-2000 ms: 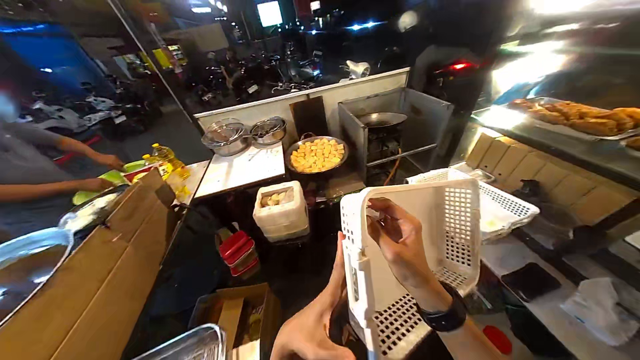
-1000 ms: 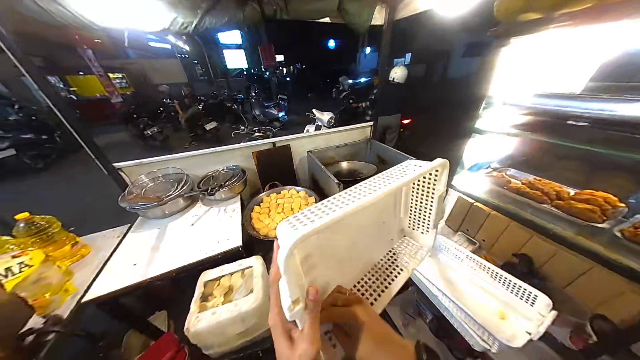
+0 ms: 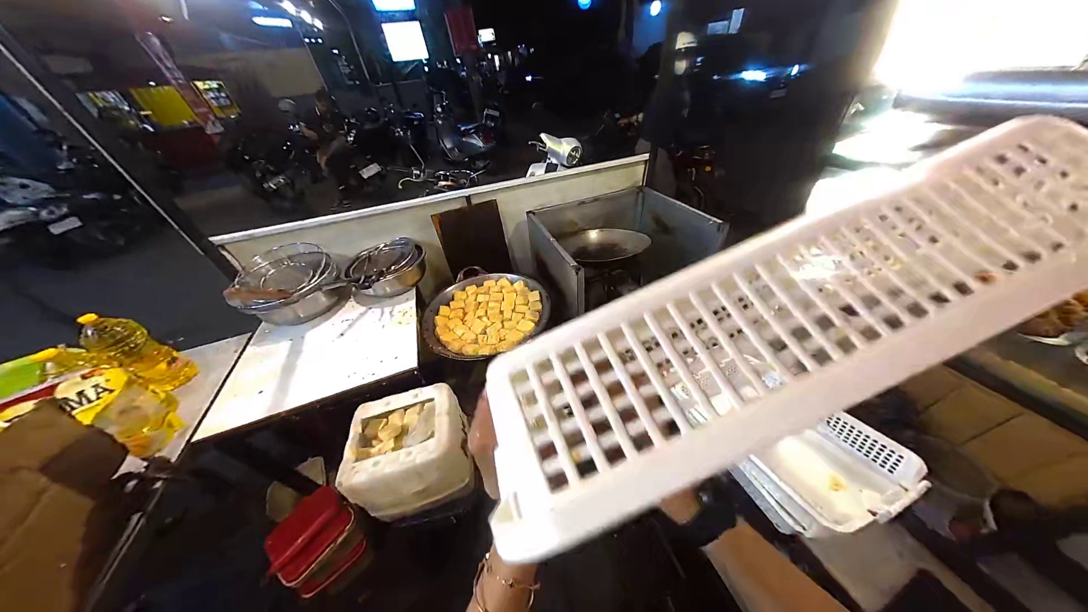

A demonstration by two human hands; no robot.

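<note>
A white slotted plastic basket point(image 3: 663, 382) is tilted up across the right half of the view, its slatted side toward me. My left hand point(image 3: 483, 446) grips its left end; the fingers are partly hidden behind it. Below the basket comes my right hand point(image 3: 680, 506), with a dark watch at the wrist; its fingers are hidden behind the basket. Another white basket point(image 3: 905, 489) lies lower right, with crumbs inside. Yellow cut pieces, apparently tofu, fill a round pan point(image 3: 544, 319). Nearer stands a whitish square tub point(image 3: 408, 501) with pale pieces in it.
Metal bowls with strainers point(image 3: 293, 310) stand on a white table point(image 3: 314, 378). A wok point(image 3: 603, 245) sits inside a metal windshield point(image 3: 552, 246). Oil packs point(image 3: 127, 408) lie at left beside a cardboard box point(image 3: 51, 510). Red containers point(image 3: 310, 535) are below.
The held basket has turned from showing its hollow inside to showing its slatted side, and has been raised to the right. The view has shifted.
</note>
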